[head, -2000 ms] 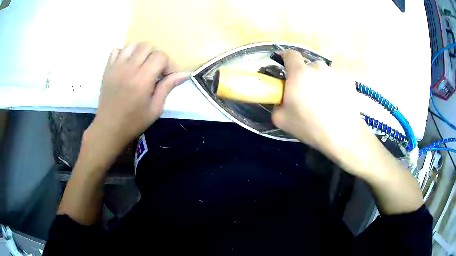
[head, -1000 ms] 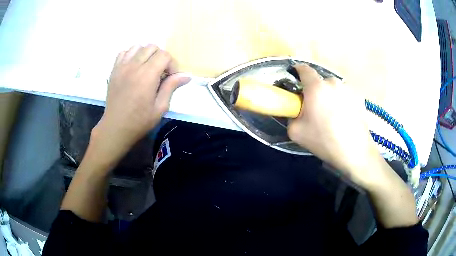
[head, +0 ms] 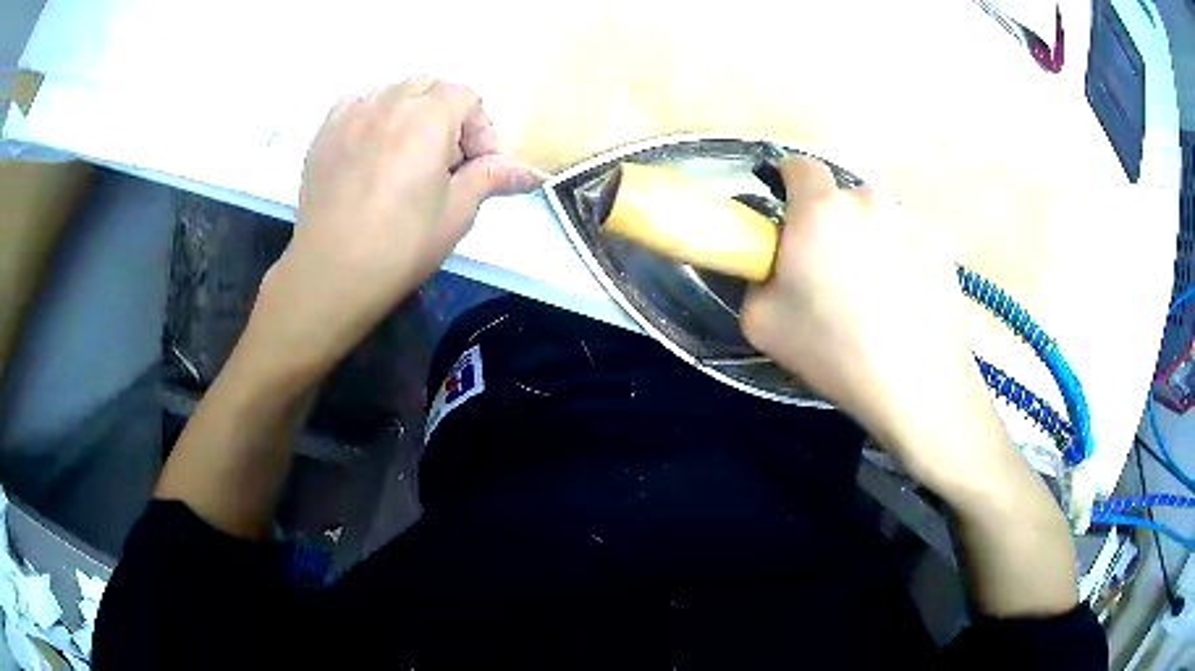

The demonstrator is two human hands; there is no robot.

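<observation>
The steam iron (head: pixel 701 295) lies on the work near the table's front edge, its tip pointing left. My right hand (head: pixel 845 282) is closed round its yellow wooden handle (head: pixel 691 223). My left hand (head: pixel 406 177) is on the work just left of the iron's tip, thumb and forefinger together at the folded edge (head: pixel 535 184). Whether cloth is pinched between them is too washed out to tell. A pale tan template (head: pixel 616 85) shows faintly behind the iron. The cloth is almost lost in the glare.
White table (head: pixel 197 79) with a curved edge. Blue hoses (head: pixel 1029 334) run from behind the iron to the right. A dark flat pad (head: pixel 1115 85) and red-handled shears (head: pixel 1048 50) lie at the back right. White scraps (head: pixel 39 596) are at the lower left.
The view has shifted and tilted, bringing the shears in. The iron's tip now lies right beside my left thumb, where a second ago there was a small gap. Both hands keep their holds.
</observation>
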